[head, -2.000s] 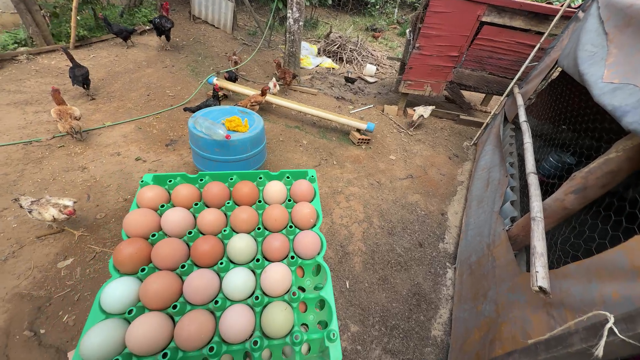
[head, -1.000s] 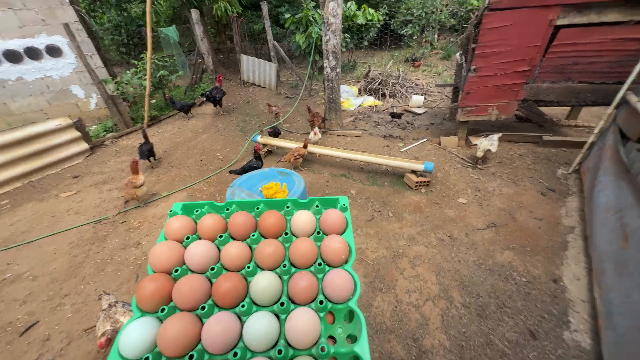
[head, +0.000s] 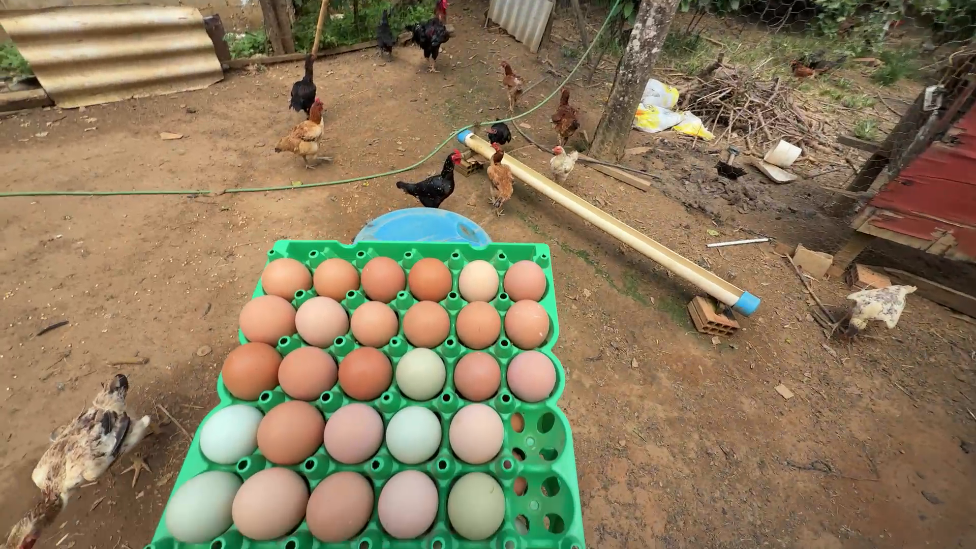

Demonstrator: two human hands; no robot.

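A green plastic egg tray (head: 555, 366) fills the lower middle of the view, tilted slightly with its far edge up the frame. Rows of eggs lie in it, mostly brown and pinkish, with a pale blue egg (head: 230, 434) at the left and a pale green egg (head: 420, 373) nearer the middle. Two cups at the near right hold no egg; through their holes brown shows beneath. Neither my left hand nor my right hand is in view, so what supports the tray is hidden. Just beyond its far edge shows the top of a blue drum (head: 423, 226).
A pipe trough (head: 610, 226) lies on bricks (head: 712, 316) ahead to the right. A green hose (head: 335, 183) crosses the dirt. Chickens stand about, including a speckled one (head: 84, 450) at lower left and a white one (head: 878, 307) at right. A red wooden coop (head: 930, 183) borders the right.
The view has swung, and the wire-mesh enclosure on the right two seconds ago is out of frame. The tray now overlaps most of the blue drum, which stood in full view beyond it before.
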